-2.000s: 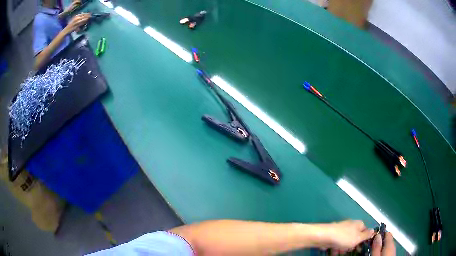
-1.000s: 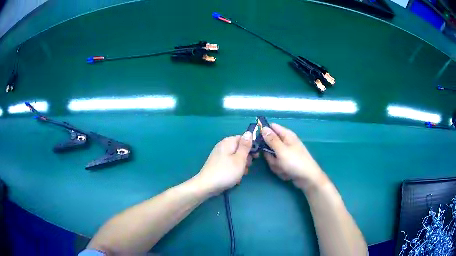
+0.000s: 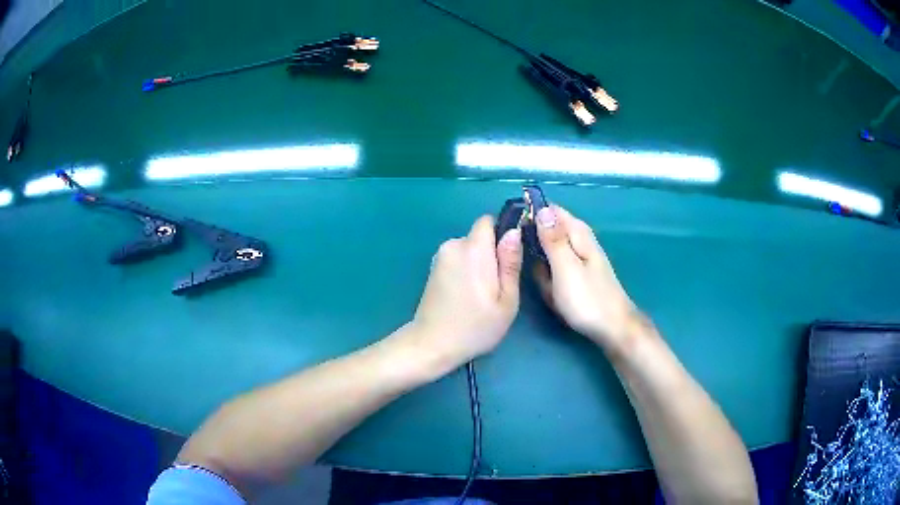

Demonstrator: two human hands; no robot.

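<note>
A black battery clamp (image 3: 536, 222) stands nose up between my hands, a bit of copper showing at its tip. My left hand (image 3: 472, 281) grips its left side, thumb up near the nose. My right hand (image 3: 582, 266) grips its right side. The clamp's lower part is hidden by my fingers, and I cannot tell whether a spring is in it. A black cable lead (image 3: 475, 419) hangs from below my left hand over the bench's front edge.
Two black clamps (image 3: 222, 258) lie on the green bench (image 3: 345, 325) at left. Clamps with copper jaws (image 3: 331, 54) and more (image 3: 570, 87) lie on the darker green belt (image 3: 414, 118). A black tray (image 3: 849, 345) holds tangled silvery springs (image 3: 857, 459) at the right front.
Since one second ago, both hands and the clamp have moved slightly up and right in the picture. The clamp halves look closer together. The view has tilted a little, shifting the belt clamps upward.
</note>
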